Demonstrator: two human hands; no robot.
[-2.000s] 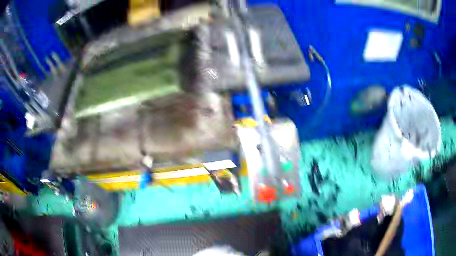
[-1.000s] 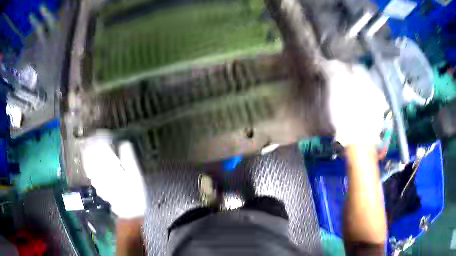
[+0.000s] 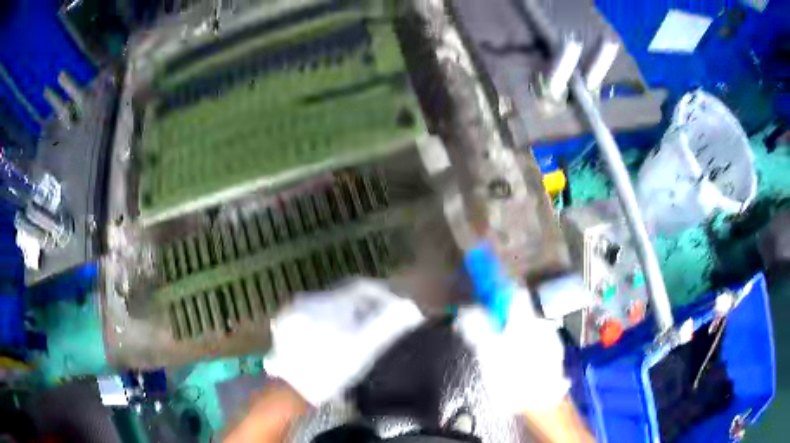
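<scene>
The heavy brown-grey mould plate (image 3: 511,203) lies in front of me with its olive-green ribbed cavity area (image 3: 277,138). The long toothed core bar (image 3: 260,272) lies along the front of it, with rows of teeth on both sides. My left hand (image 3: 338,337), in a white glove, is at the bar's front edge; its fingers are blurred and its grip is unclear. My right hand (image 3: 520,359), also in a white glove, is shut on the blue grip of an air blow gun (image 3: 490,281). The blurred nozzle points up toward the mould.
A long silver lever bar (image 3: 619,177) slants down right of the mould. Below it is the push-button box (image 3: 606,285). A blue crate (image 3: 754,355) with black contents stands at the lower right, a whitish scrap bin (image 3: 702,160) behind it. Metal fittings (image 3: 42,221) are at left.
My right hand has left the mould's right side, moved down and left, and taken hold of the blue gun. My left hand has moved right along the front edge. The camera view has shifted.
</scene>
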